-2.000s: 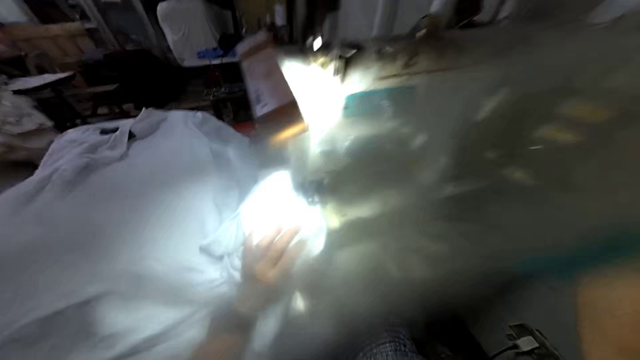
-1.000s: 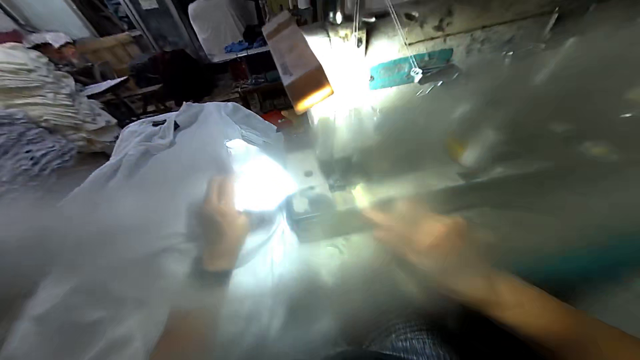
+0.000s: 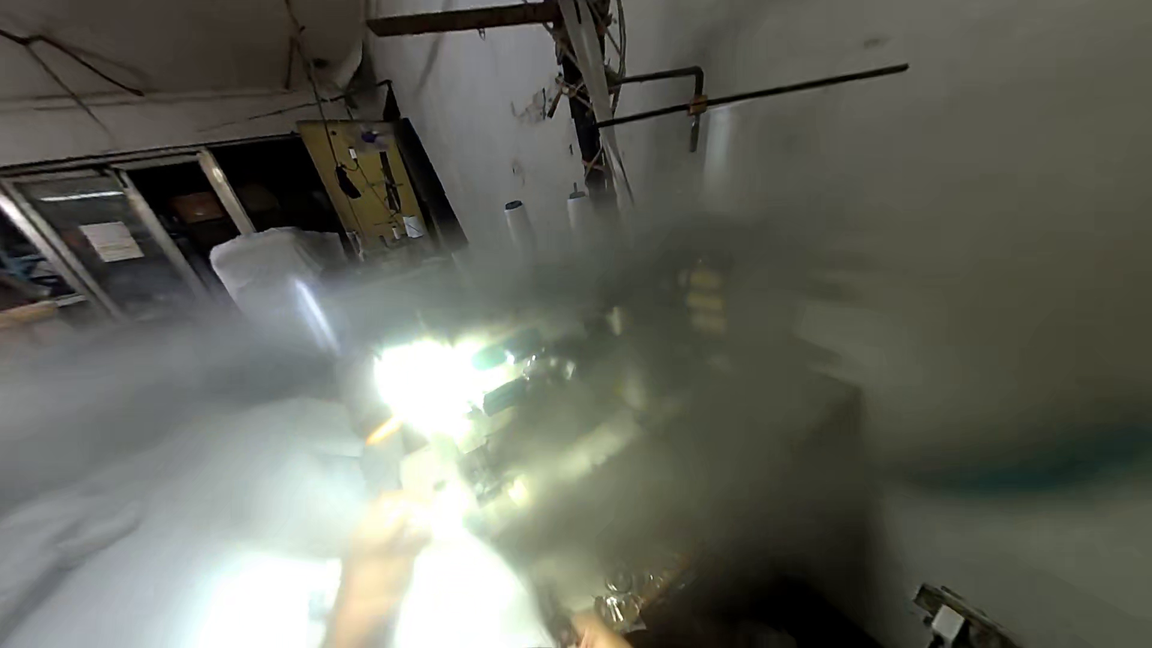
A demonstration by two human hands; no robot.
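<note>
My left hand (image 3: 387, 531), washed out by glare, reaches up to the front end of a blurred sewing machine (image 3: 585, 450). White fabric (image 3: 270, 459) spreads to the left of this hand and shows brightly lit below it. Whether the fingers grip the cloth cannot be made out. Only a small part of my right hand (image 3: 598, 630) shows at the bottom edge, beside shiny metal parts (image 3: 621, 598); its fingers are mostly out of view. A glaring lamp (image 3: 427, 382) hides much of the machine's needle area.
White thread cones (image 3: 519, 223) stand behind the machine, near a dark post with rods (image 3: 652, 112) and cables. A white-covered object (image 3: 274, 261) and a yellow board (image 3: 360, 180) are at the back left, beside framed glass panels (image 3: 108, 238). Haze or blur covers the right side.
The view has swung up strongly, showing the wall and thread cones. My right hand, seen right of the lamp a second ago, now shows only at the bottom edge.
</note>
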